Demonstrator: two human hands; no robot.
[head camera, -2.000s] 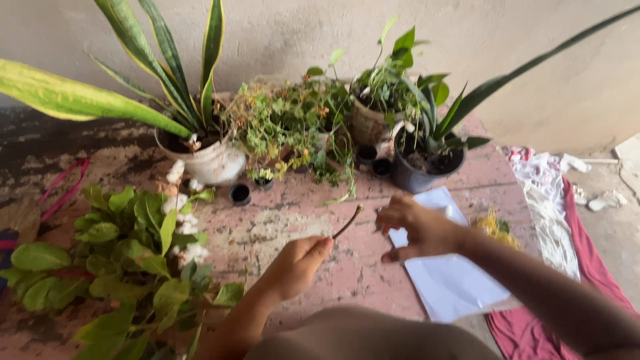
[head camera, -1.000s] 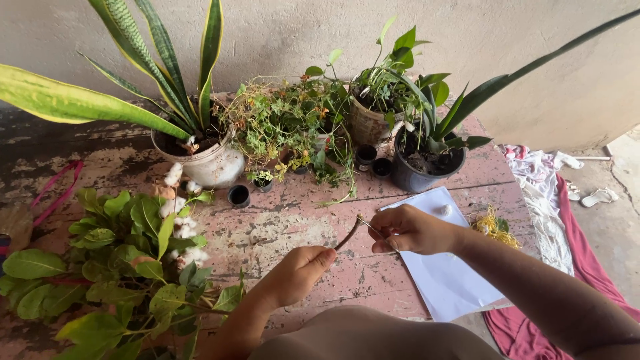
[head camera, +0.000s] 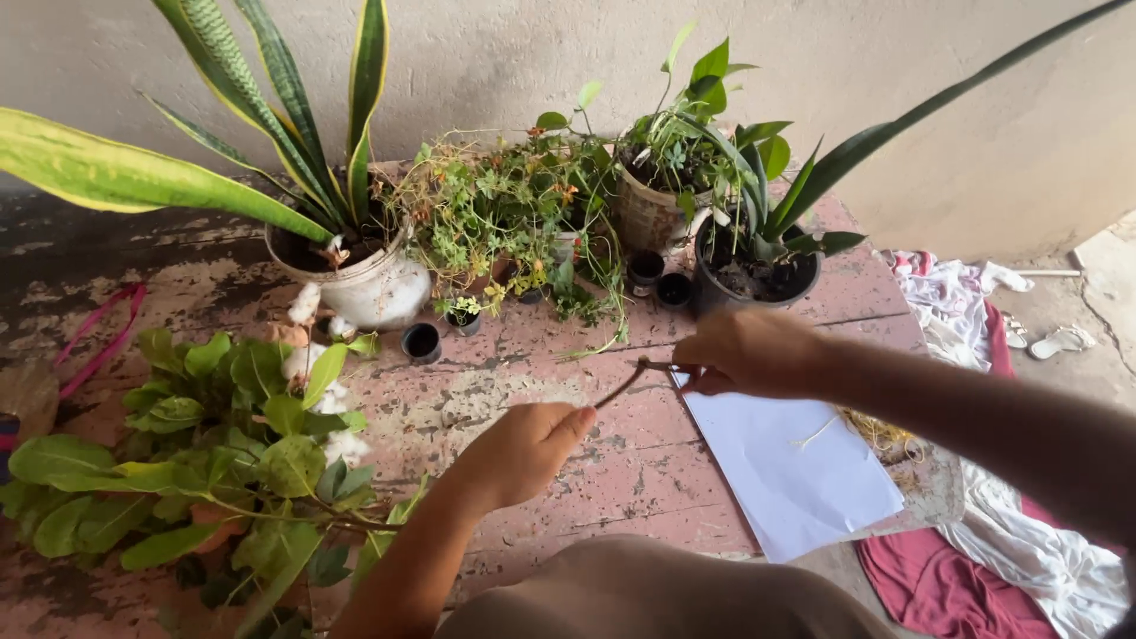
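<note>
My left hand (head camera: 524, 451) is closed on the lower end of a thin brown twig (head camera: 620, 387) above the worn pink wooden table. At the twig's upper tip, my right hand (head camera: 729, 353) pinches a short, thin piece that meets it at an angle; whether that piece is part of the twig I cannot tell. White paper sheets (head camera: 790, 461) lie below and beside my right hand, with a thin pale strand on them. Left of my left hand spreads a heap of leafy green branches (head camera: 257, 453), with white cotton bolls (head camera: 328, 395) along its edge.
Potted snake plants stand in a white pot (head camera: 377, 288) and a dark pot (head camera: 754, 275), with trailing plants (head camera: 515, 213) between them. Small black pots (head camera: 422, 343) sit in front. Yellowish fibres (head camera: 874, 435) lie right of the paper. Cloths (head camera: 945, 577) and sandals (head camera: 1062, 342) lie beyond the table's right side.
My right hand was apart from the twig with its fingers spread two seconds ago, then came to the twig's tip. It is now a little farther from my left hand than one second ago.
</note>
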